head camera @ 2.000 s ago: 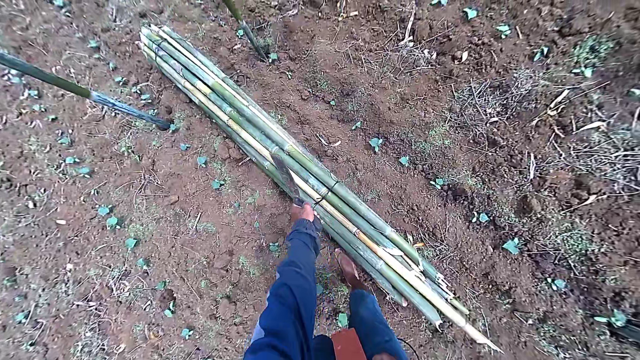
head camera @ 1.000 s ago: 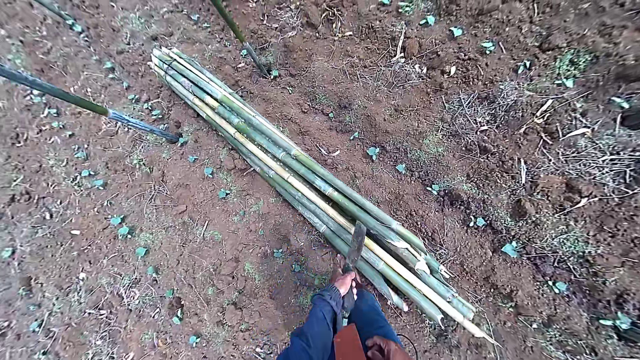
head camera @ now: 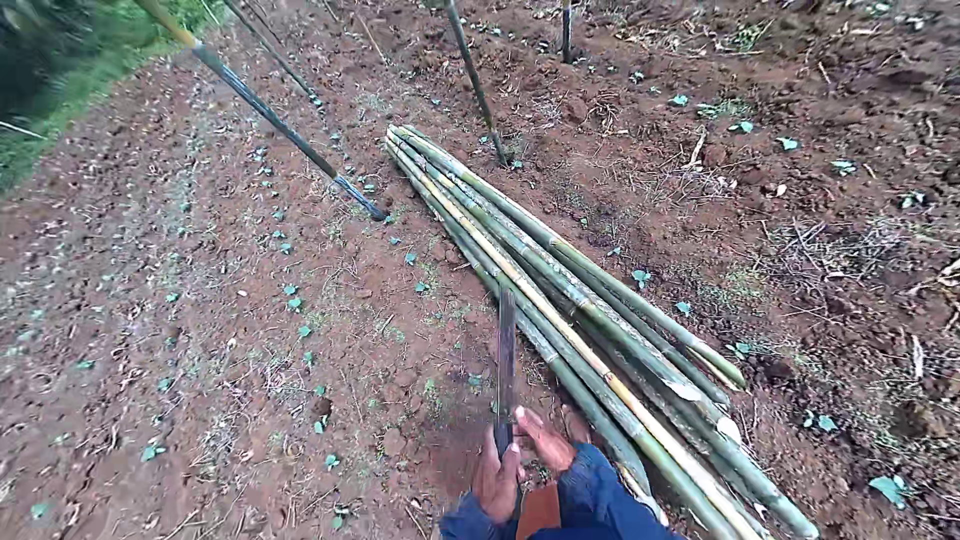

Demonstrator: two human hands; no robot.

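Observation:
A bundle of long green and yellowish bamboo poles (head camera: pixel 555 292) lies diagonally on the soil, spread wider towards the near end. My left hand (head camera: pixel 495 480) is closed around the lower part of a machete (head camera: pixel 507 352), whose dark blade points away from me, its tip beside the left edge of the poles. Close on the right is my right hand (head camera: pixel 551 446), fingers apart and extended towards the base of the blade; whether a fingertip touches it is unclear. Both wrists are in blue sleeves. Below the hands, a reddish-brown flat thing (head camera: pixel 540 510) shows in part.
Slanting poles stand in the ground, one at the left (head camera: pixel 277 124), another beyond the bundle (head camera: pixel 472 79) and a third at the top (head camera: pixel 566 30). Small green seedlings (head camera: pixel 294 304) grow in the reddish soil around the bundle. Green growth (head camera: pixel 97 67) borders the top left.
My left hand with the machete has drawn back from the bundle's middle, and my right hand has come up beside it. The dark tie seen around the poles earlier no longer shows. The view has shifted.

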